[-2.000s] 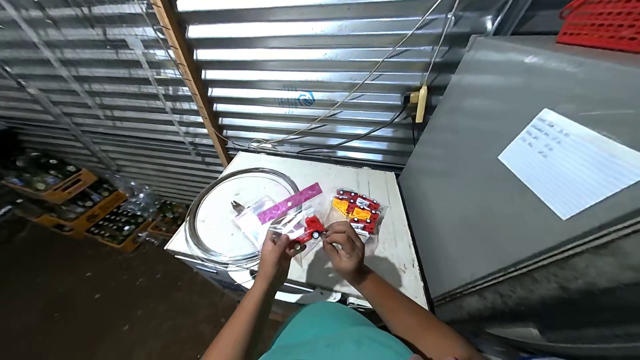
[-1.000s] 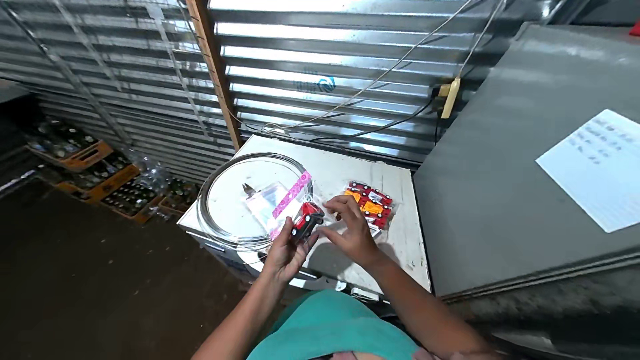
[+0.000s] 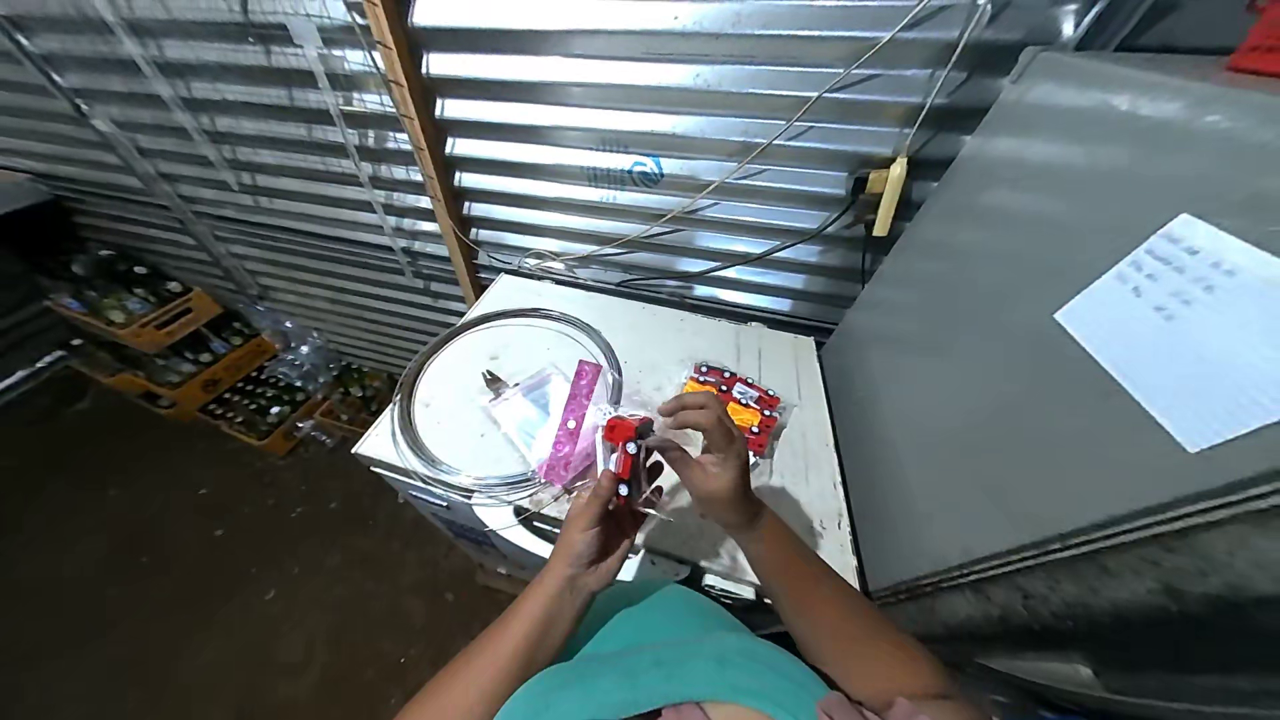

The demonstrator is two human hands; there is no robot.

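My left hand (image 3: 600, 530) holds a red toy vehicle (image 3: 624, 455) with black and white wheels, tilted upright, clear plastic around it. The curled fingers of my right hand (image 3: 710, 455) are close to the toy's upper end; whether they pinch the plastic cannot be told. Behind and left of the toy lies a clear plastic bag with a pink patterned header (image 3: 574, 424). Several red and yellow toy vehicles (image 3: 762, 400) sit packed together in clear plastic, right of the toy and partly behind my right hand. A coil of metal wire (image 3: 408, 420) surrounds metal pliers (image 3: 494, 382), whose handles are hidden.
The white appliance top (image 3: 790, 365) bears these things. To its right stands a large grey metal cabinet (image 3: 950, 330) with a handwritten paper (image 3: 1180, 330). Corrugated metal sheeting (image 3: 640, 120) closes the back, with cables hanging. Crates of bottles (image 3: 235, 380) stand on the floor at left.
The toy in my left hand has turned from lying sideways to more upright. My right hand's fingers have shifted about its upper end.
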